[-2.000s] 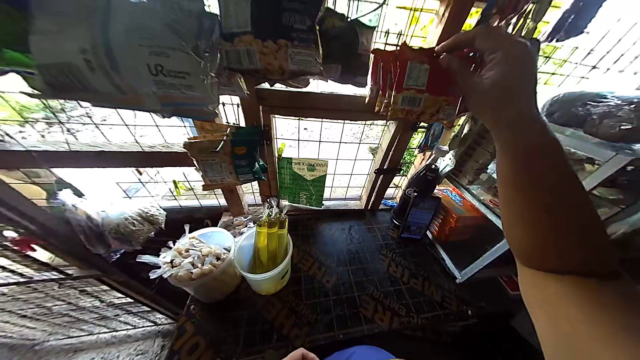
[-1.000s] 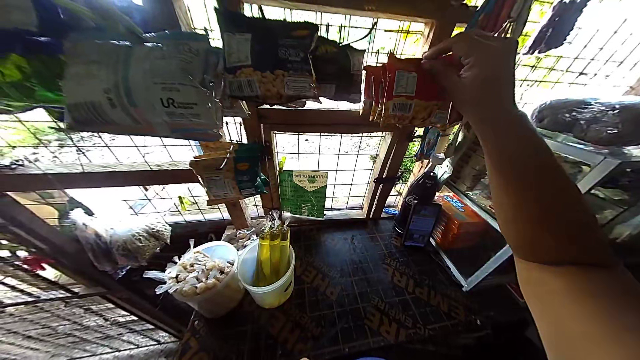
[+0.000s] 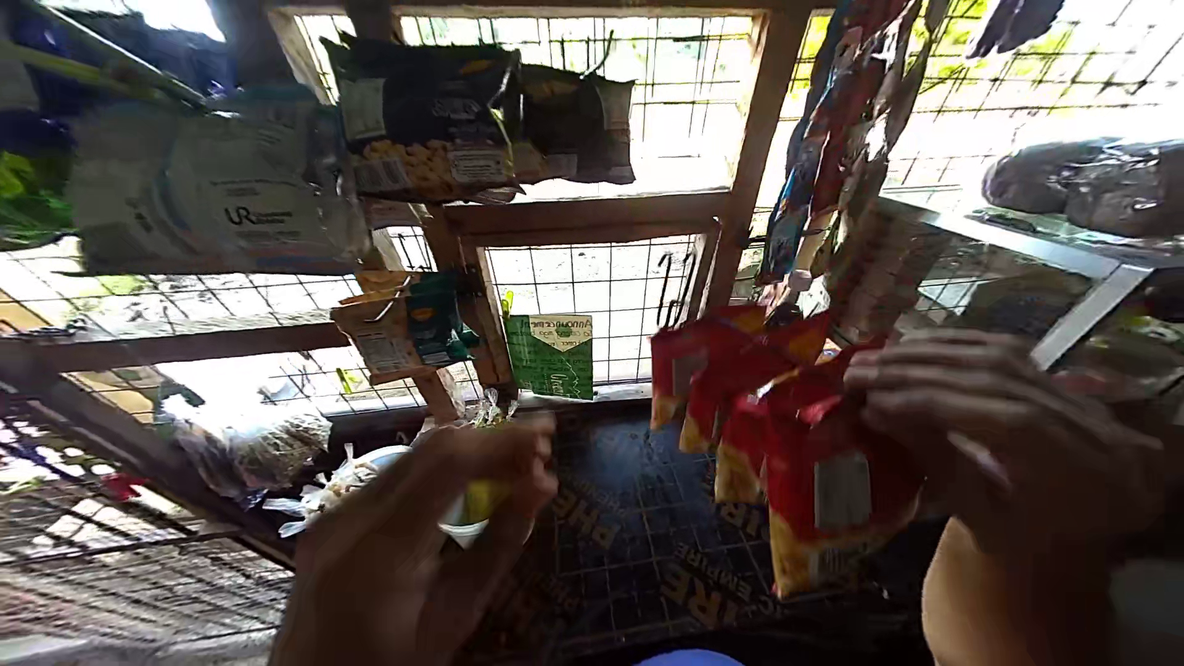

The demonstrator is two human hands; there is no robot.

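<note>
Several red and yellow snack packets [image 3: 819, 490] hang in a row from my right hand [image 3: 1008, 425], whose fingers close on the top of the nearest one. The upper edge of that packet is partly hidden by the fingers. At the lower left, my left hand [image 3: 435, 546] is raised, blurred, with thumb and fingers apart and nothing seen between them. It stands in front of the tubs and hides much of them. Dark snack packets [image 3: 425, 125] hang above, and orange and green packets [image 3: 402, 324] hang lower on the wooden frame.
Behind my left hand are a tub of small knotted bags [image 3: 347, 481] and a white tub [image 3: 462, 532] with yellow-filled bags. A glass case with a metal frame [image 3: 1091, 310] is at right. A green sign [image 3: 550, 356] stands by the wire mesh above the dark printed counter [image 3: 629, 546].
The red packets, hanging at the upper wire before, have come down and nearer in my right hand. My left hand has risen into view at the lower left.
</note>
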